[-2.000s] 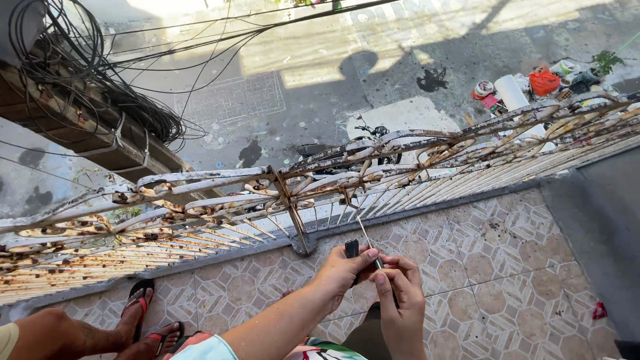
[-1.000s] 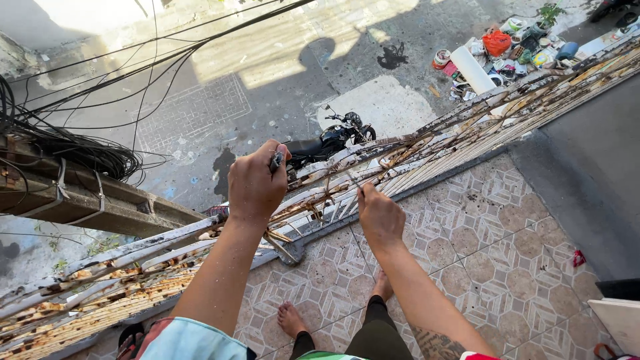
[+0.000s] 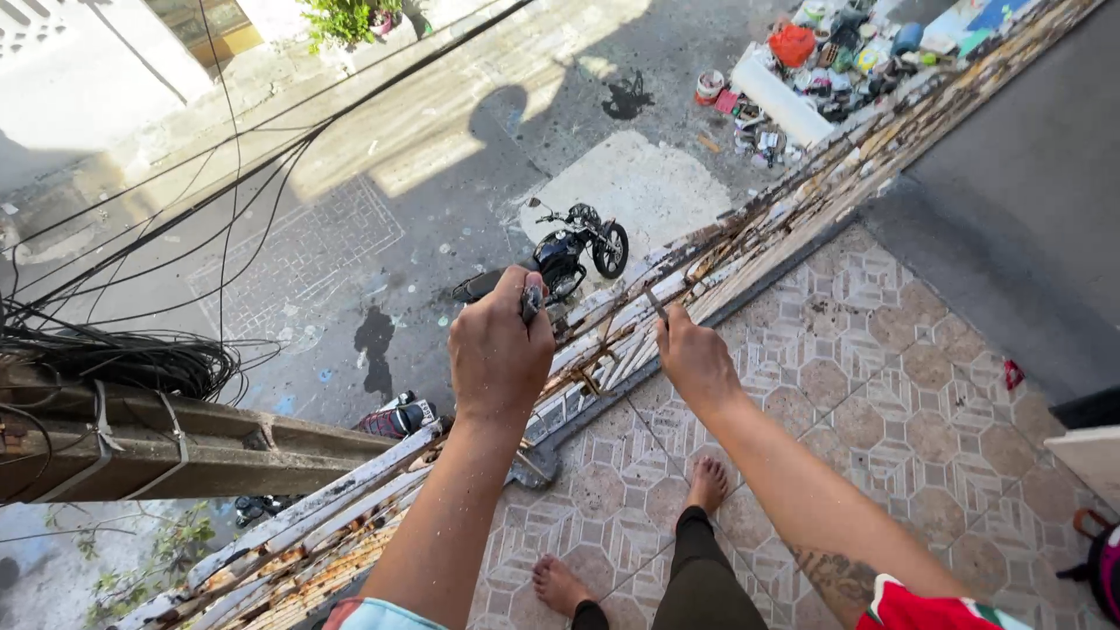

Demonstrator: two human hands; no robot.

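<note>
My left hand (image 3: 503, 346) is closed around a small dark object (image 3: 531, 300) whose end shows at the thumb; its kind is unclear. It is held out over the railing's outer side. Lower and to the right, my right hand (image 3: 696, 354) grips a thin metal tool (image 3: 655, 304), its narrow end pointing up and left toward the rusty, white-painted metal railing (image 3: 700, 278). Peeling paint and rust cover the bars. Between the two hands a metal latch-like fitting (image 3: 593, 378) shows on the railing. My bare feet stand on the tiled floor.
Below the railing lies a street with a black motorcycle (image 3: 569, 254) and a heap of rubbish (image 3: 814, 79). A concrete utility pole (image 3: 219, 446) with bundled black cables (image 3: 131, 363) stands at left. A grey wall (image 3: 1024, 175) borders the patterned tile floor (image 3: 875, 385) at right.
My hands, close together two seconds ago, are apart, the left out over the railing. The other person's feet in sandals, at lower left earlier, are out of view. The view has shifted.
</note>
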